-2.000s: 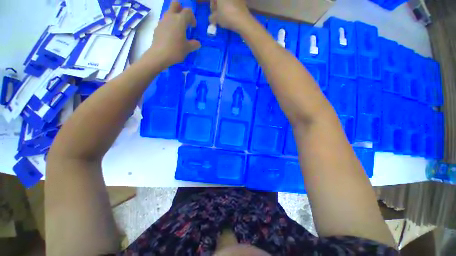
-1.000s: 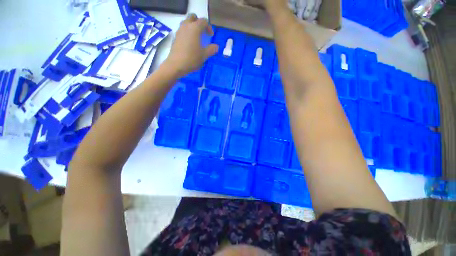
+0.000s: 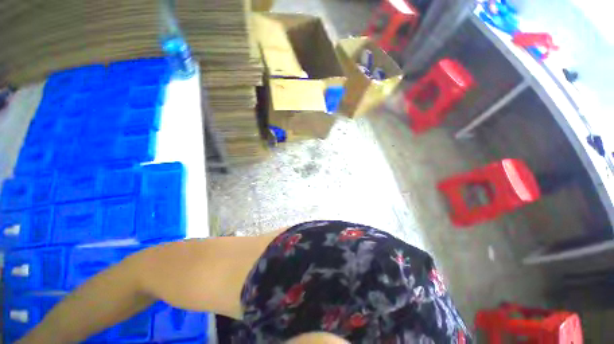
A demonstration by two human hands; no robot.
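Observation:
Blue blister trays [image 3: 161,201] lie in rows on the white table [image 3: 195,134] at the left. Small white devices [image 3: 20,271] sit in the cavities of a few trays at the left edge. My right arm reaches over the trays to the lower left corner; its hand is cut off by the picture's edge. My left hand is out of the picture. What either hand holds is hidden.
A water bottle [image 3: 178,56] is at the table's far edge. A tall stack of flattened cartons [image 3: 232,87] stands beside the table. Open cartons [image 3: 296,94] are on the speckled floor. Red stools [image 3: 488,193] stand by a long side bench [image 3: 562,111].
The view has swung to the right, showing the floor, stools and bench. Both hands have left the picture, as have the retail boxes and the parts carton.

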